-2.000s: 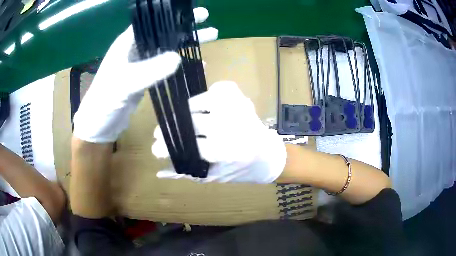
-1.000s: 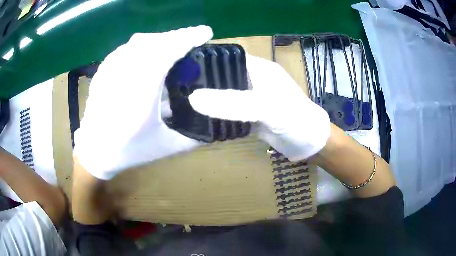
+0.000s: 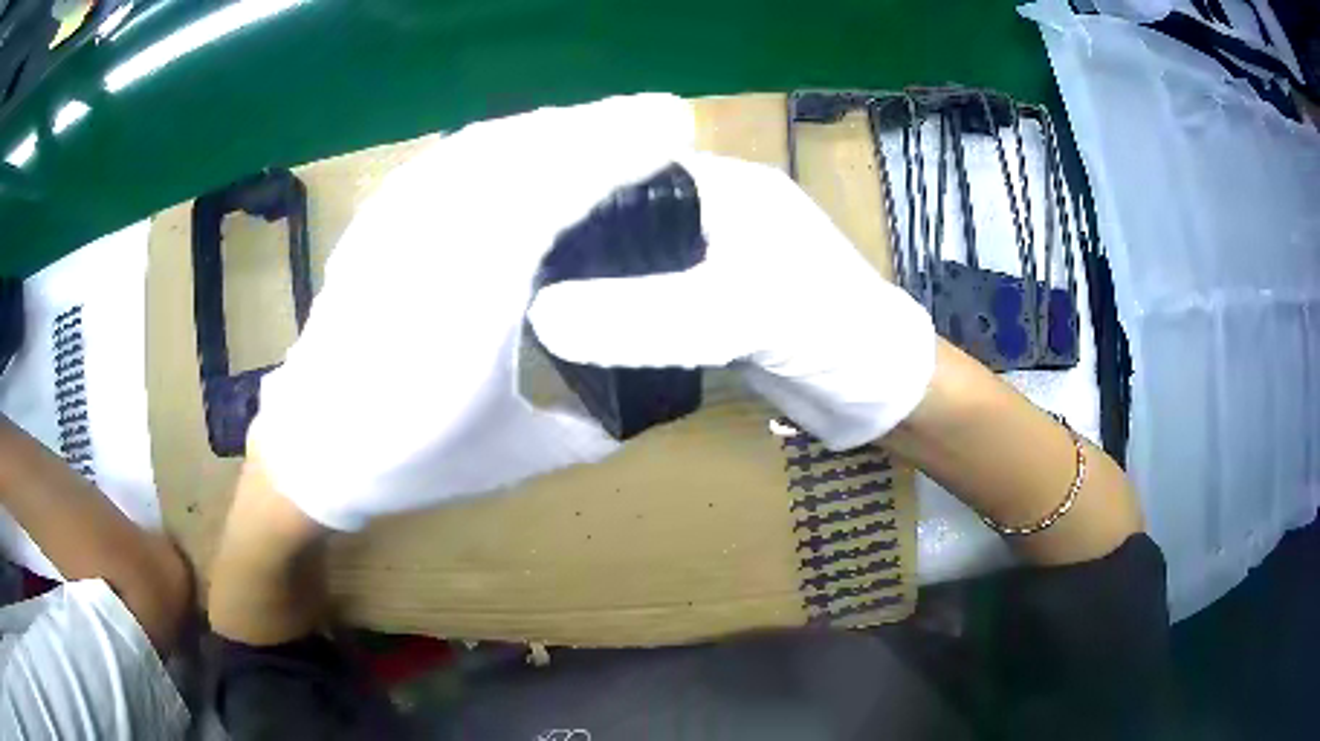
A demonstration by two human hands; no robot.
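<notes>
A stack of black phone frames (image 3: pixel 630 239) is held between my two white-gloved hands above the tan cardboard sheet (image 3: pixel 579 565). The frames are seen end-on and tilted, and much of them is hidden by the gloves. My left hand (image 3: pixel 420 319) wraps the stack from the left and behind. My right hand (image 3: pixel 811 297) holds it from the right, thumb across the near face. A single black frame (image 3: pixel 217 311) lies on the cardboard at the left, partly behind my left hand. Several overlapping frames (image 3: pixel 999 217) with blue-purple discs lie at the right.
Rows of small black strips (image 3: pixel 844 536) lie at the cardboard's right edge, others (image 3: pixel 70 391) at far left. A pale translucent foam sheet (image 3: pixel 1202 319) covers the right side. A person's arm (image 3: pixel 87 514) is at the left edge. Green bench surface (image 3: pixel 579 51) lies behind.
The stack was held long and slanted, then was turned end-on between both hands; its ends are now fanned and tilted. My left hand has shifted slightly right, showing more of the single frame at left.
</notes>
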